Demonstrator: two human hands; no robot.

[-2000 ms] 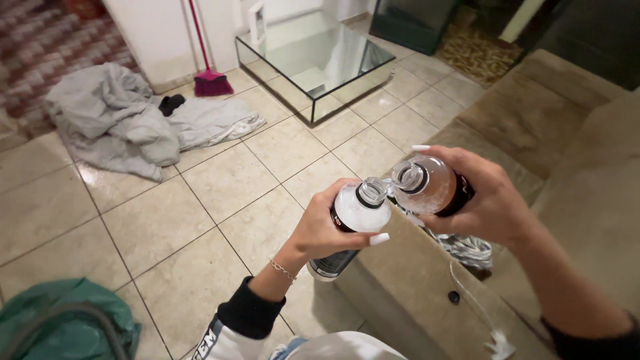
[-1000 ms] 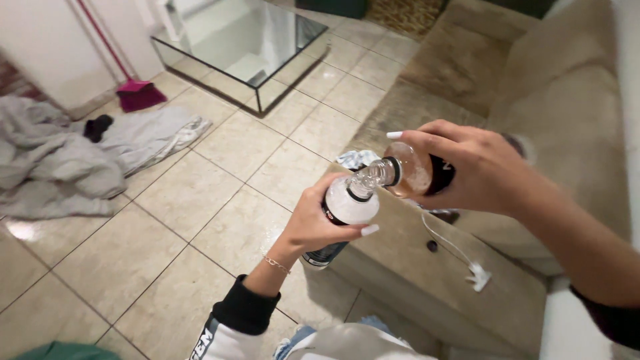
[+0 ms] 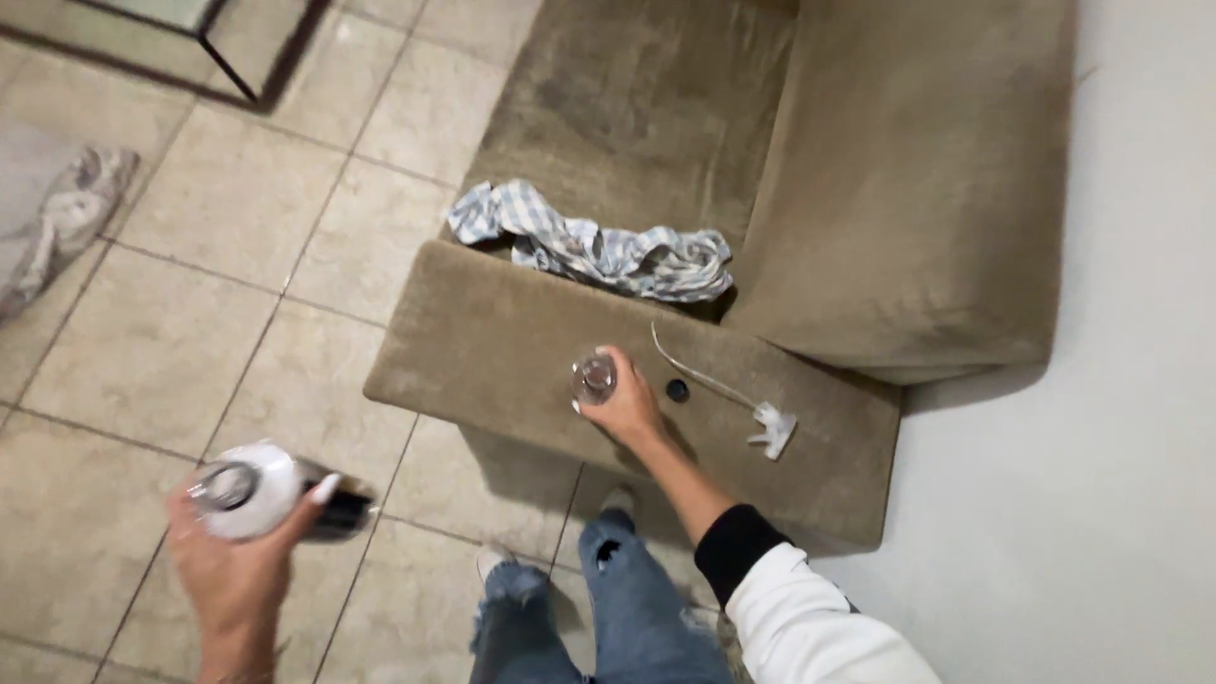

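Note:
My left hand (image 3: 237, 560) grips a clear plastic bottle (image 3: 261, 489) with a dark label, its uncapped mouth toward me, above the tiled floor. My right hand (image 3: 627, 399) is closed around a second clear bottle (image 3: 595, 380), upright on or just over the sofa's armrest (image 3: 494, 323); whether it touches the fabric I cannot tell. Right of that hand lie a small black cap (image 3: 677, 389) and a white trigger spray head (image 3: 775, 429) with its thin dip tube (image 3: 698, 373). The two bottles are far apart.
A blue-and-white checked cloth (image 3: 608, 252) lies crumpled on the brown sofa seat (image 3: 646, 114) beside the armrest. A mirrored low table (image 3: 114, 47) stands at the upper left, with a grey cloth (image 3: 57, 209) on the floor below it. A white wall (image 3: 1121, 380) borders the right side.
The bottles, mouth to mouth one second ago, are now apart. My right hand has moved its bottle to the armrest; my left hand holds the other off to the left. The view has swung right.

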